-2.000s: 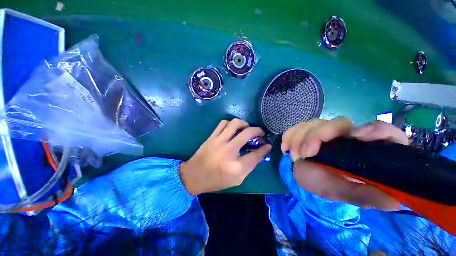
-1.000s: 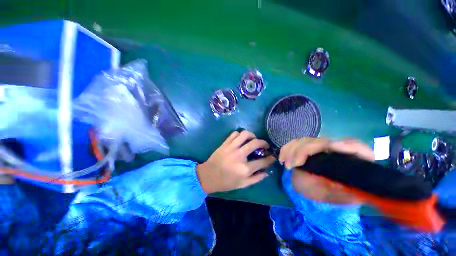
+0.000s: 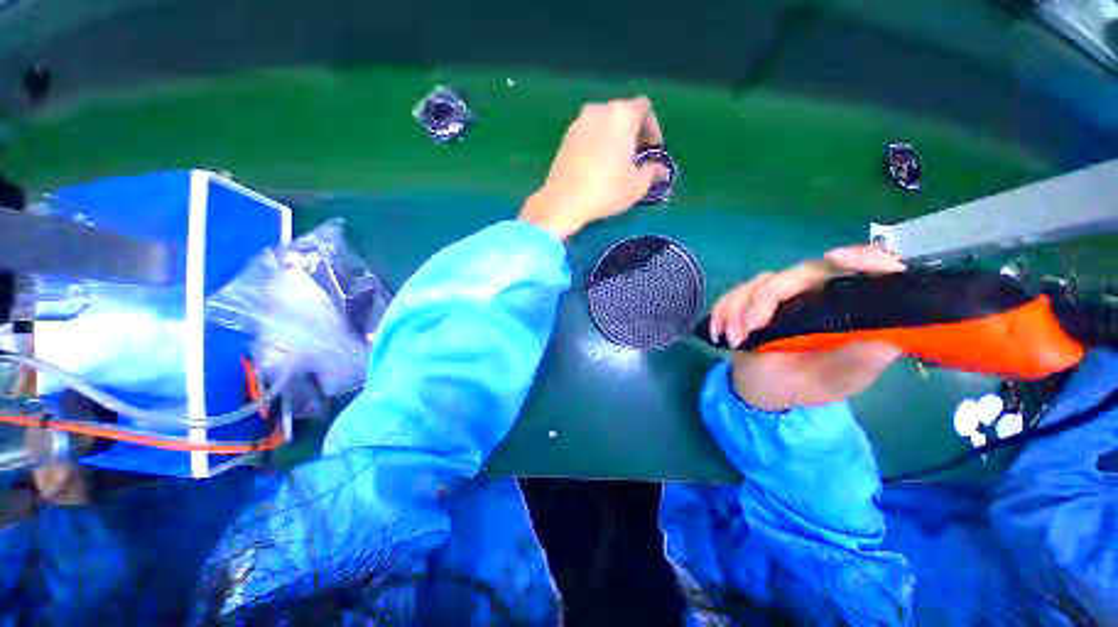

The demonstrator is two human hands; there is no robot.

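My left hand (image 3: pixel 603 163) reaches far out over the green bench, beyond the screw dish. Its fingers are at a round dark unit (image 3: pixel 658 176) with a silvery ring and hold its edge. My right hand (image 3: pixel 803 321) grips the black-and-orange electric screwdriver (image 3: pixel 913 321), which lies roughly level and points left. Its dark tip is just right of the round grey screw dish (image 3: pixel 646 293). Dark screws are heaped at the far side of the dish. Another round unit (image 3: pixel 443 113) lies left of my left hand, and one more (image 3: pixel 904 165) lies to the right.
A blue box (image 3: pixel 245 312) with white edges stands at left, with orange and clear tubes in front. A crumpled clear bag (image 3: pixel 300 306) leans by it. A grey metal bar (image 3: pixel 1018 214) juts in at right. White oval pieces (image 3: pixel 987 418) lie near the right bench edge, by a black cord.
My left hand has moved from beside the screwdriver tip to the far side of the dish, onto a unit there. The view has shifted. The two units that lay together beyond my left hand no longer show.
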